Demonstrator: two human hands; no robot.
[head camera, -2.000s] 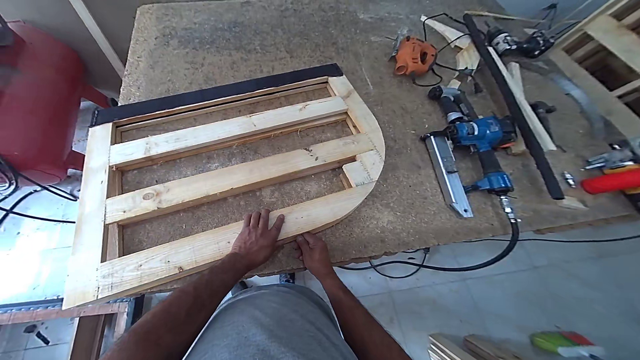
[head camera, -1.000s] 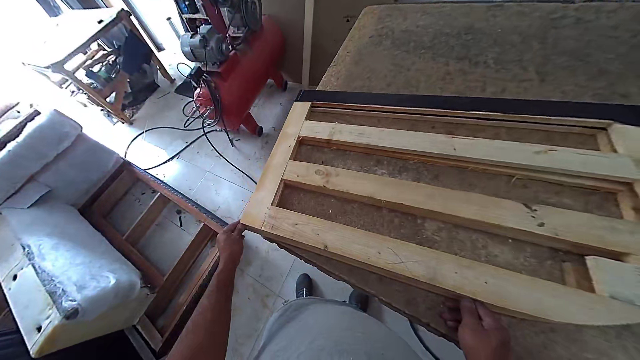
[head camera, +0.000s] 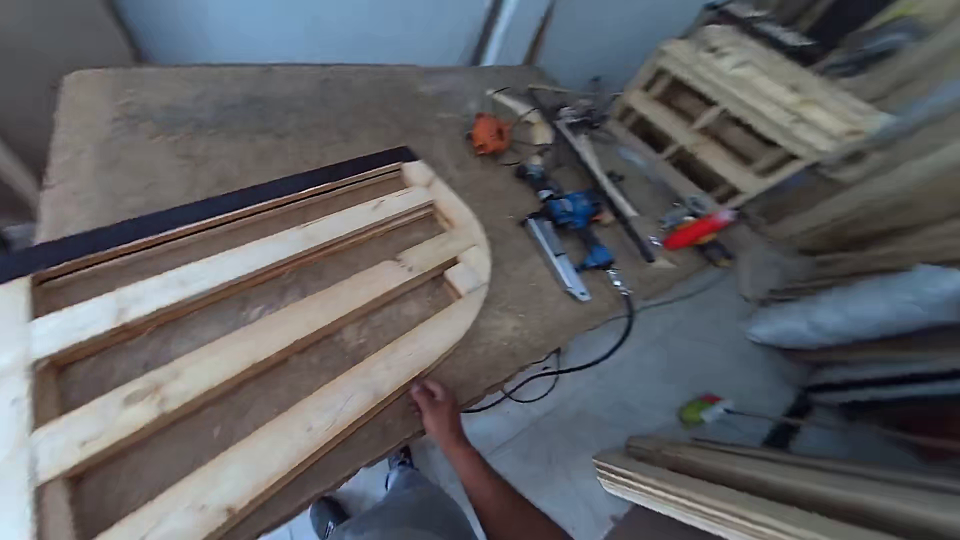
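Observation:
A slatted wooden frame (head camera: 300, 300) with a rounded right end lies flat on the workbench (head camera: 262, 112), a dark strip (head camera: 225, 206) along its far edge. My right hand (head camera: 436, 409) is at the frame's near edge, close to where the curve begins; its fingers are curled, and whether they grip the wood is not clear. The left hand is out of view. To the right of the frame lie a blue pneumatic stapler (head camera: 574, 210) with a hose attached and an orange power tool (head camera: 490, 135).
A long dark bar (head camera: 600, 180), offcuts and a red-handled tool (head camera: 697, 231) lie on the bench's right side. Beyond stands a pale wooden frame (head camera: 697, 135). Stacked boards (head camera: 675, 487) are at lower right, and a black hose (head camera: 585, 367) hangs off the bench edge.
The view has swung right since one second ago. My left hand, then at the frame's square near corner, has left the view. My right hand remains at the near edge.

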